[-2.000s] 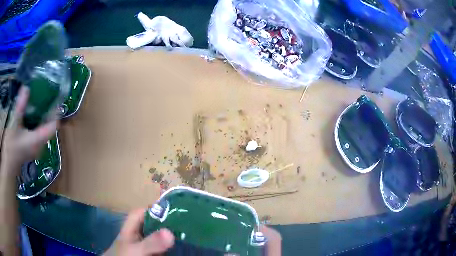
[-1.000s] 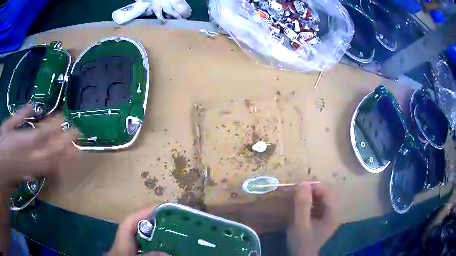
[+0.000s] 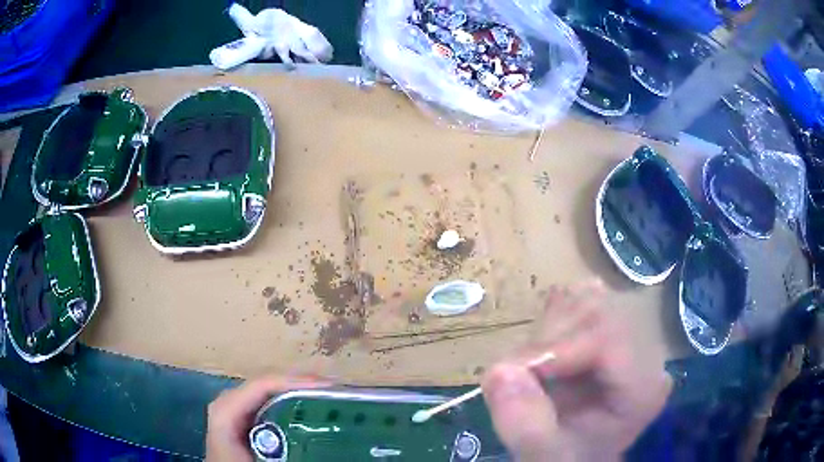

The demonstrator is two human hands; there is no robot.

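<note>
A glossy green housing (image 3: 361,429) with a silver rim is at the bottom edge, partly cut off. Silver lamp pieces show at its left corner (image 3: 268,440) and right side (image 3: 467,446). My left hand (image 3: 237,417) holds the housing's left end. My right hand (image 3: 578,388) holds a thin pale glue stick (image 3: 465,398) between thumb and fingers, with its wet whitish tip over the housing's face. I cannot tell whether the tip touches. The white oval glue dish (image 3: 454,298) with pale liquid lies on the stained cardboard beyond.
Three green housings, one large (image 3: 206,171), stand at the left. Dark silver-rimmed housings (image 3: 643,217) stand at the right. A bag of lamp pieces (image 3: 479,54) and a white glove (image 3: 276,38) lie at the far edge. A tiny white lump (image 3: 448,239) sits on the cardboard.
My right hand has taken the glue stick from the dish and brought it over the held housing. Another person's hands at the left have gone, after the large housing was set down there.
</note>
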